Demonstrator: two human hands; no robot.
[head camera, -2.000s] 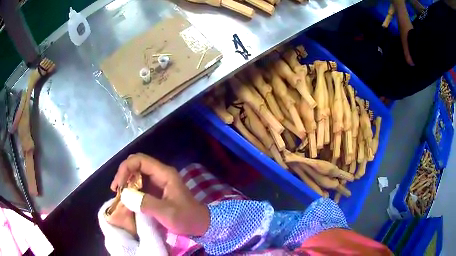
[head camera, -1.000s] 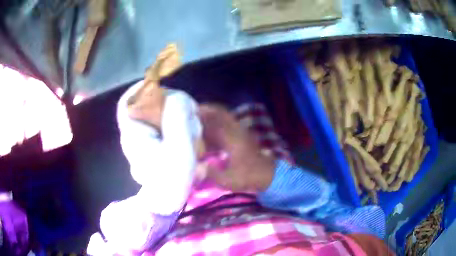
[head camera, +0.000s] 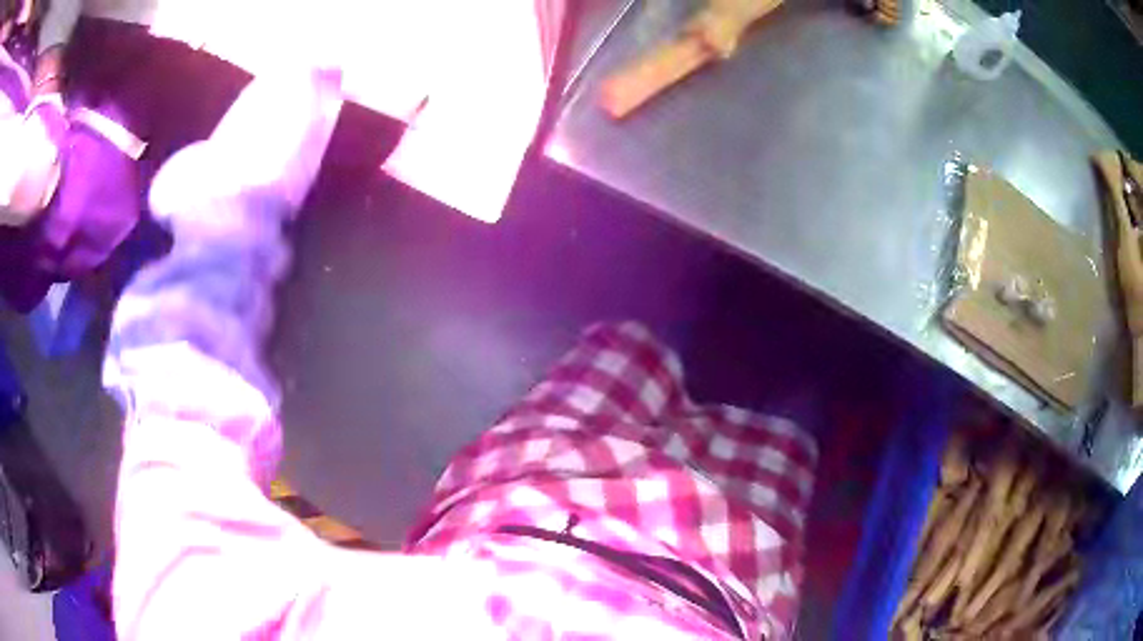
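My left arm reaches to the upper left. My left hand (head camera: 251, 144), in a white glove, is overexposed against a glaring white surface (head camera: 464, 113); its fingers and anything in them cannot be made out. My right hand is out of the picture; a blue sleeve (head camera: 1113, 582) shows at the lower right edge. A tan leg piece (head camera: 664, 73) lies on the metal table at the top. The cardboard pad (head camera: 1028, 251), partly in clear plastic, bears small white caps (head camera: 1025, 298).
A blue crate (head camera: 896, 513) of tan legs (head camera: 990, 538) stands below the metal table's edge (head camera: 777, 257). A white dropper bottle (head camera: 986, 48) stands at the table's far side. Another person's purple clothing (head camera: 94, 188) shows at left. My checked apron (head camera: 627, 438) covers my lap.
The view has swung left. My hands have parted: the left now reaches to the upper left, and the right has left the picture. The leg piece held in the glove is no longer discernible.
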